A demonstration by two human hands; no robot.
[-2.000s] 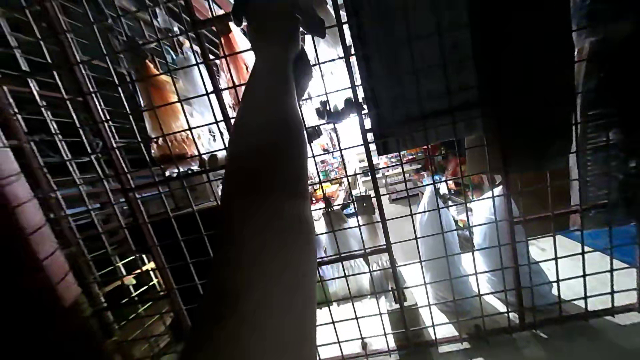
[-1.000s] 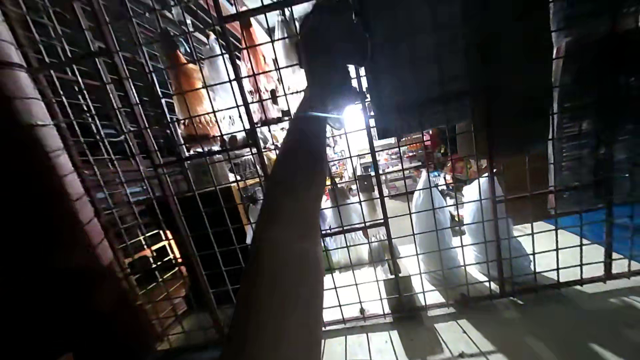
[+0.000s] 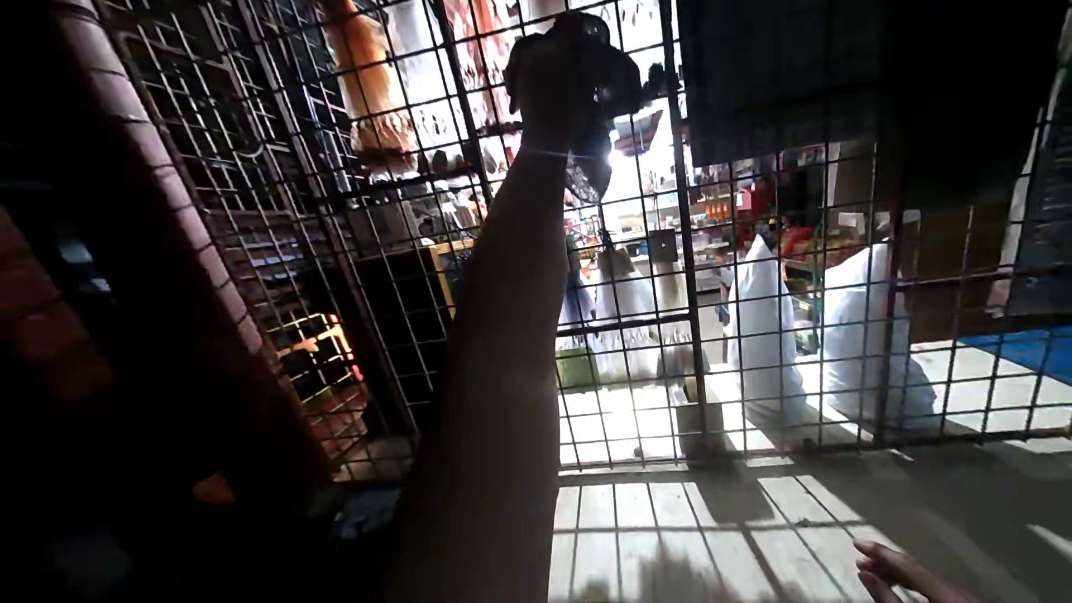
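My left hand [image 3: 574,75] is raised at the end of my outstretched arm, against the metal grid gate [image 3: 688,251]. It is a dark silhouette against bright light, so its fingers and anything in them cannot be made out. Just below it, by the wrist, hangs a small shiny, see-through thing [image 3: 589,174]. A dark fitting, perhaps a latch [image 3: 660,82], sits on the gate bar just right of the hand. At the bottom right edge, my right hand [image 3: 900,574] shows in part, fingers slightly apart, over the floor and touching nothing visible.
Behind the grid stand two white sacks [image 3: 766,335], with stocked shelves farther back. Orange and white bundles [image 3: 368,79] hang at upper left. A dark panel [image 3: 779,75] covers the upper right. A pinkish post [image 3: 180,193] leans at left. A blue sheet [image 3: 1034,352] lies at right.
My right hand has come into view at the bottom right. My left arm stays raised at the gate. The view has shifted, showing more floor.
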